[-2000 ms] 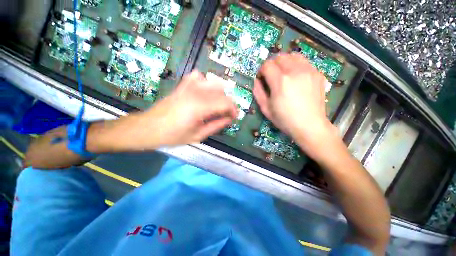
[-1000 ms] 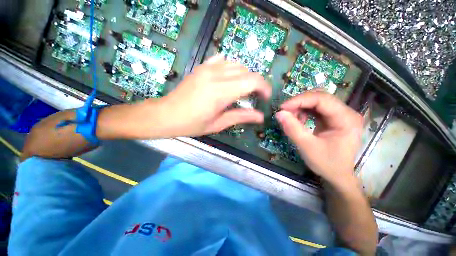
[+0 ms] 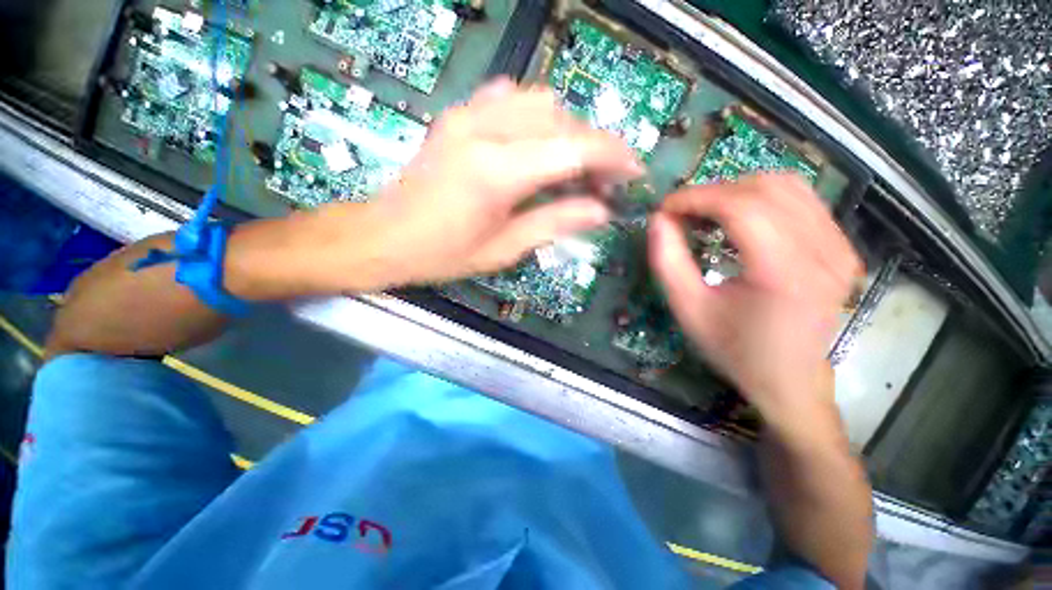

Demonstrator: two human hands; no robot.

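My left hand (image 3: 496,190), with a blue wrist strap (image 3: 201,265), is above the carrier (image 3: 637,248), thumb and fingers apart. My right hand (image 3: 761,271) faces it from the right, fingers curled, thumb and forefinger close together. A small grey blur lies between the two hands' fingertips; I cannot tell if it is a part or who holds it. Below are green circuit boards: one at the top (image 3: 623,98), one at upper right (image 3: 752,148), one at lower left (image 3: 548,282) partly under my left hand. A lower right one is mostly hidden.
A second carrier with several green boards (image 3: 340,144) lies to the left. Metal conveyor rails (image 3: 508,386) run along both sides. A gap with a pale plate (image 3: 900,346) is at right. A silvery pile of components (image 3: 923,104) lies beyond the far rail. The blue cord hangs across the left boards.
The carriers have shifted slightly right. Two seconds ago both hands were bunched over the boards; since then the left fingers have spread and both hands have come fingertip to fingertip.
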